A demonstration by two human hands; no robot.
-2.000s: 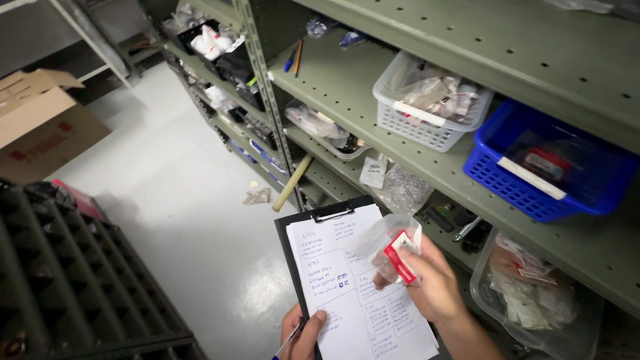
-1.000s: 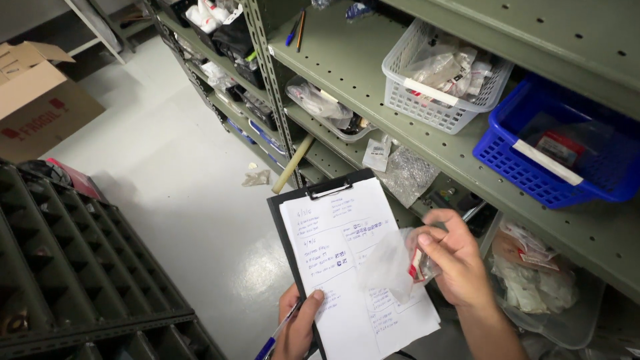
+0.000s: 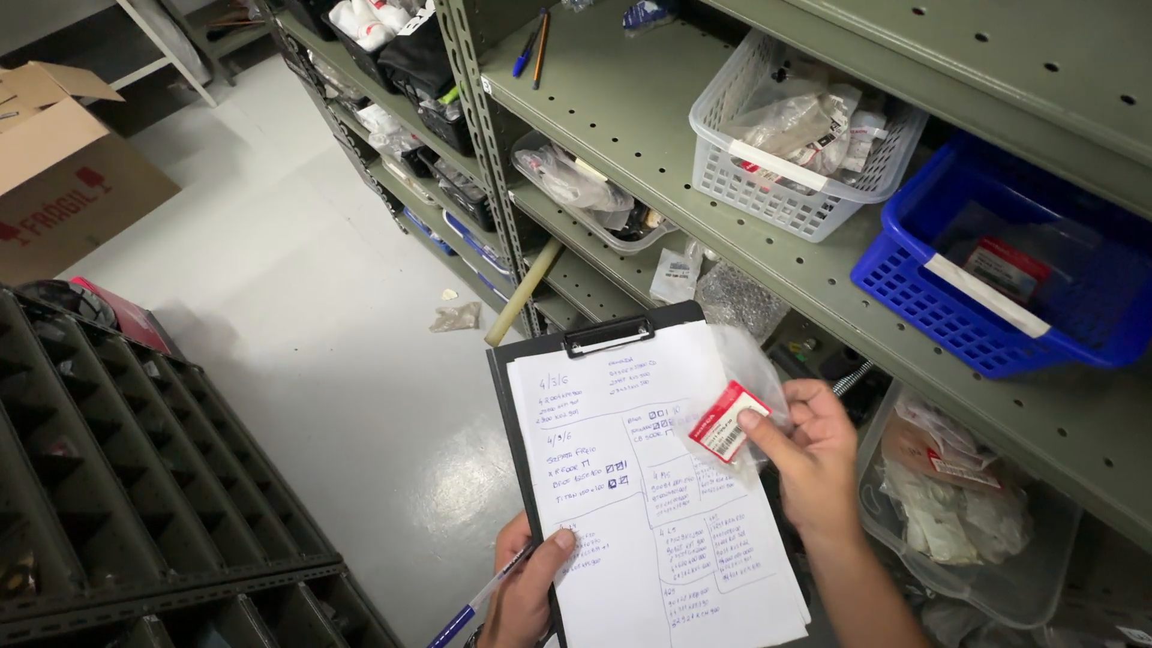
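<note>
My left hand (image 3: 531, 576) grips the lower left edge of a black clipboard (image 3: 506, 396), thumb over the paper, with a blue ballpoint pen (image 3: 466, 610) held between its fingers. Handwritten sheets (image 3: 612, 558) lie under the clip. My right hand (image 3: 810, 450) pinches a clear plastic bag (image 3: 751, 360) with a red and white label (image 3: 729, 421) over the upper right of the sheets; its contents are hard to make out. A white plastic basket (image 3: 765, 171) and a blue plastic basket (image 3: 945, 301), both with bagged items, stand on the shelf beyond.
Green perforated metal shelving (image 3: 630, 135) runs along the right, bearing two pens (image 3: 533, 47). Below are clear bins (image 3: 981, 576) and bubble wrap (image 3: 740, 297). A yellowish tube (image 3: 525, 292) juts out beside the clipboard. A dark compartment rack (image 3: 135, 468) stands at left, a cardboard box (image 3: 81, 198) behind it.
In my right hand the plastic bag has turned, so its label now faces the view; a second ago the label was mostly hidden. My left hand still holds the clipboard and pen.
</note>
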